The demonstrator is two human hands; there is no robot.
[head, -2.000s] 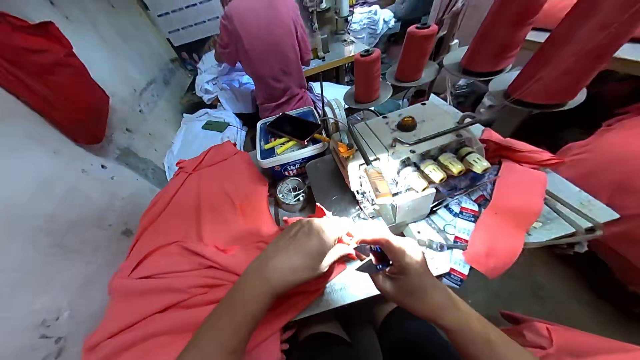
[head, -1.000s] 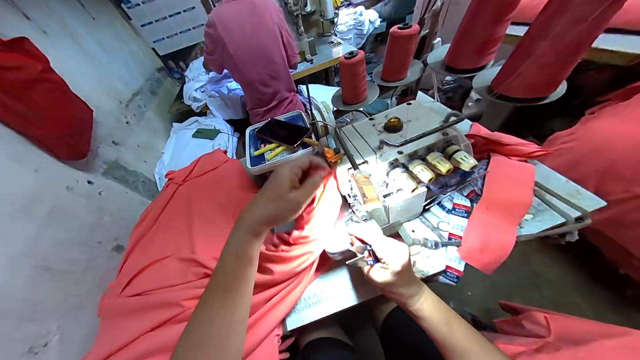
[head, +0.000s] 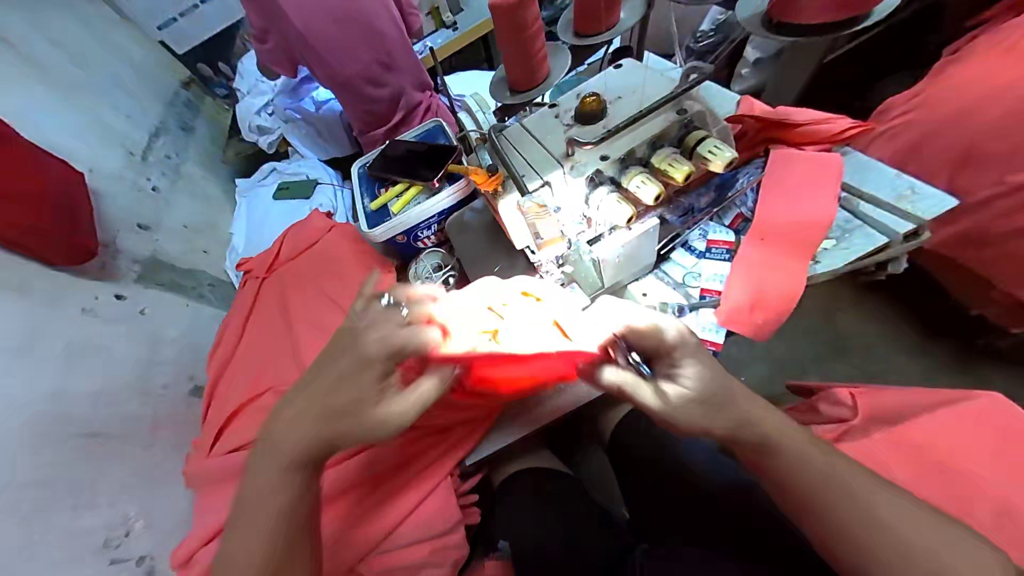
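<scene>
Coral-red fabric (head: 512, 374) is stretched between my two hands in front of an overlock sewing machine (head: 592, 184), its upper part washed out by the bright lamp light. Gripping its left end, my left hand (head: 376, 364) wears a ring. At the other end, my right hand (head: 664, 364) pinches the edge and also holds a small dark metal tool, whose kind I cannot tell. More of the coral fabric (head: 296, 336) drapes over the table's left side, under my left forearm.
A white-and-blue plastic tub (head: 416, 220) with a phone (head: 414, 162) on top stands behind my left hand. Red thread cones (head: 520, 48) rise behind the machine. A coral fabric strip (head: 784, 240) hangs at its right. A co-worker (head: 352, 64) is beyond the tub.
My left hand has come down from beside the tub toward me. The fabric now spans both hands, while one second ago my right hand was apart from the cloth raised by my left.
</scene>
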